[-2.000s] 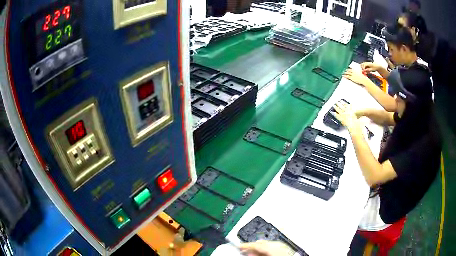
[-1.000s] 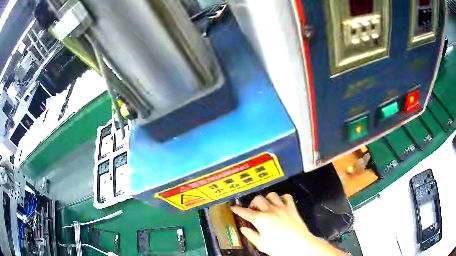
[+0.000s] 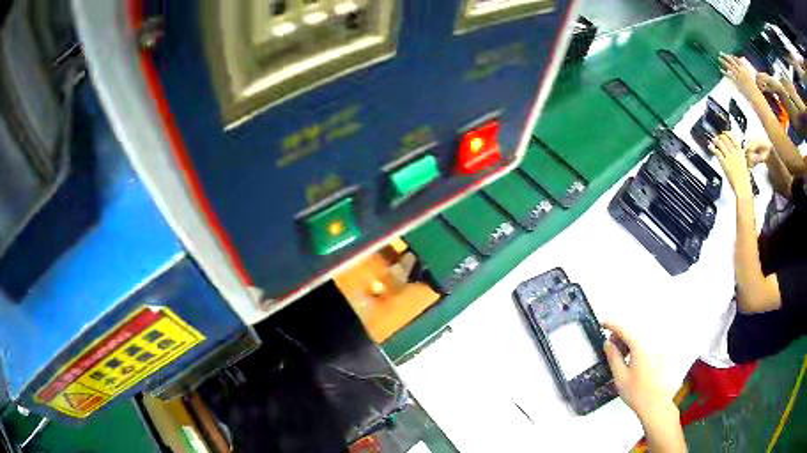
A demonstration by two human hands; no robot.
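Observation:
Two black phone housings lie overlapped on the white-covered bench. The upper phone housing (image 3: 595, 382) is offset to the right and towards me, over the lower phone housing (image 3: 534, 292). My right hand (image 3: 639, 372) is at the right edge of the upper one, with thumb and fingers on that edge. My left hand is not in view. The pressing fixture (image 3: 181, 425) shows partly at the lower left under the blue press head (image 3: 106, 257), with a dark sheet (image 3: 292, 380) beside it.
The control box (image 3: 265, 177) fills the upper left. An orange-tan block (image 3: 385, 296) sits below it. Thin black frames (image 3: 504, 221) lie on the green belt (image 3: 566, 115). Stacked black holders (image 3: 664, 212) stand on the white bench (image 3: 478, 372). Another worker's arm (image 3: 752, 239) is at the right.
My right hand has moved from the fixture under the press to the bench at the right. Two overlapped housings now lie where one lay. The view has swung right.

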